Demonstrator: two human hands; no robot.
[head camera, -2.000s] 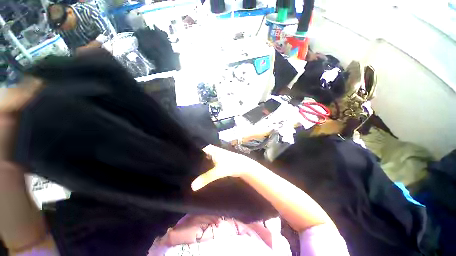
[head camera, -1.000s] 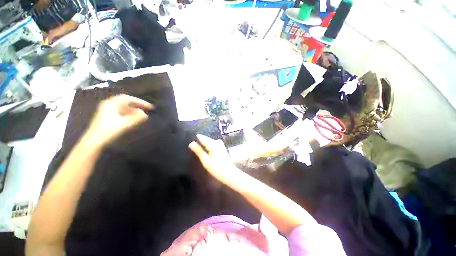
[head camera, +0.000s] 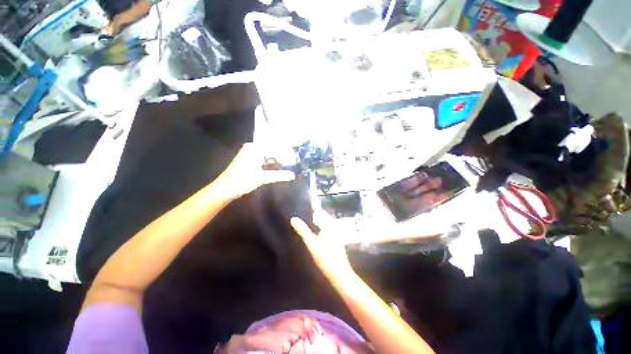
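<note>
A large black garment piece (head camera: 207, 228) lies over the table's left part and hangs toward my lap. A white sewing machine (head camera: 387, 104) stands ahead, with its needle area (head camera: 315, 164) at the head's lower left end. My left hand (head camera: 252, 169) lies on the cloth just left of the needle area, fingers pointing right at it. My right hand (head camera: 322, 242) is at the cloth's right edge, just below the needle area, index finger extended. Whether the fingers pinch the fabric is unclear in the glare.
A lit smartphone (head camera: 423, 191) lies right of the needle area, red-handled scissors (head camera: 527, 209) beyond it. A thread cone (head camera: 569, 21) stands upper right. Crinkled clear plastic (head camera: 194, 55) lies behind the table. Another person's hand (head camera: 130, 15) shows upper left. Dark cloth (head camera: 484, 297) is heaped lower right.
My left hand has come from the far left over the cloth to the needle area. The cloth now lies spread and lower. The view has moved closer to the machine.
</note>
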